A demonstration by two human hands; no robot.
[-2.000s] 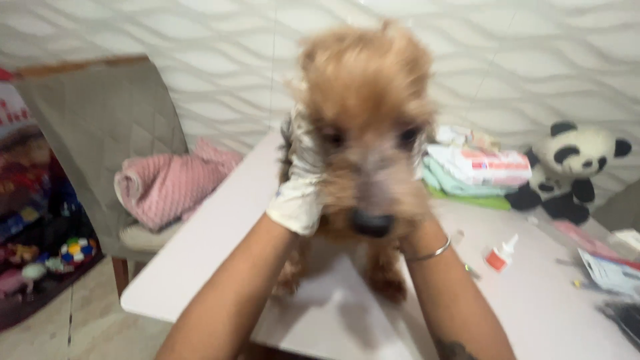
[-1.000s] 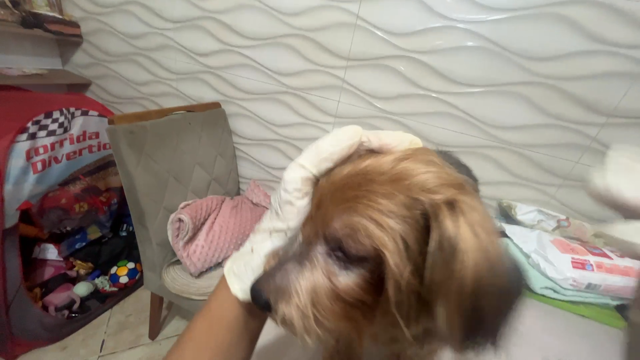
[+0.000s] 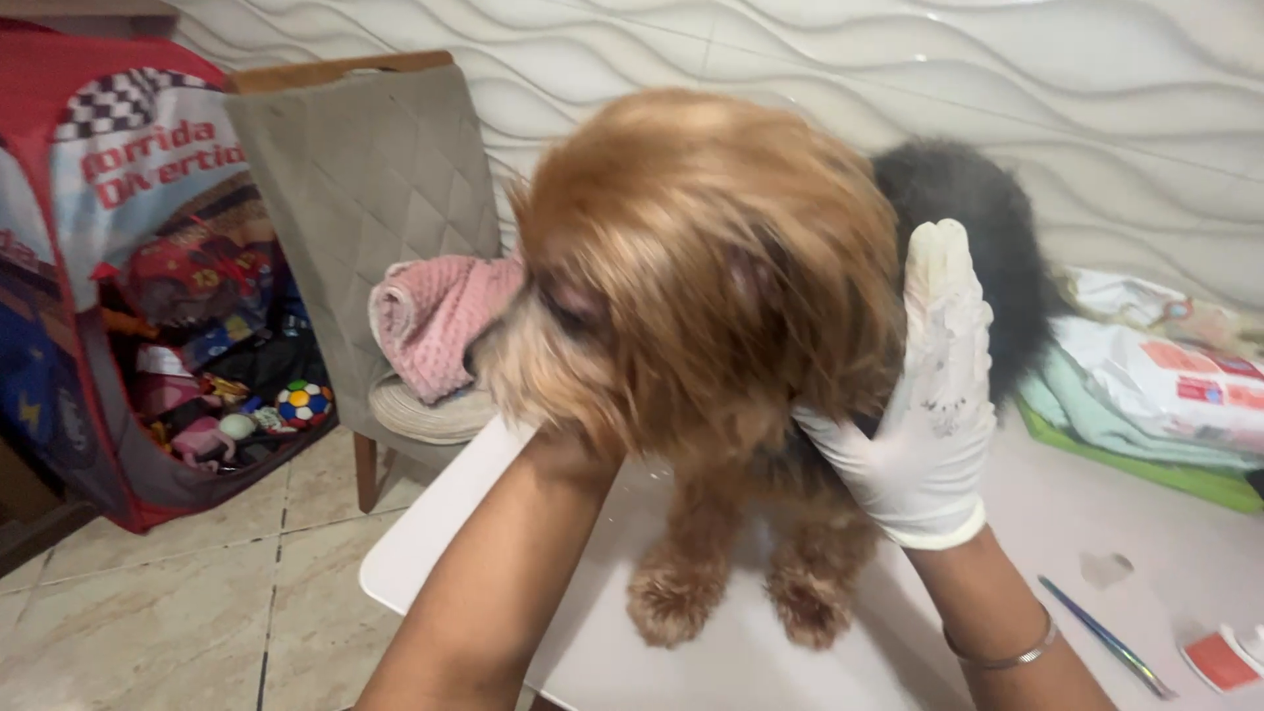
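A long-haired dog [image 3: 691,276] with a tan head and a dark back stands on a white table [image 3: 592,632], its head turned to the left. My right hand [image 3: 928,415], in a white glove with dark smudges, lies flat along the side of its neck, fingers pointing up. A metal bracelet [image 3: 1007,652] circles my right wrist. My left forearm reaches up under the dog's muzzle; the left hand itself is hidden behind the head, so its grip does not show.
Behind the table stands a padded chair [image 3: 385,168] with a rolled pink blanket [image 3: 444,316]. A toy-filled play tent [image 3: 118,296] is at left. At right lie folded cloths [image 3: 1106,395], a plastic package [image 3: 1165,365], a thin tool [image 3: 1106,632] and a small red-and-white bottle [image 3: 1224,657].
The dog's head has turned from facing me to facing left. My right hand, raised at the right edge a second ago, now rests against its neck. My left hand has gone from the head's top to out of sight.
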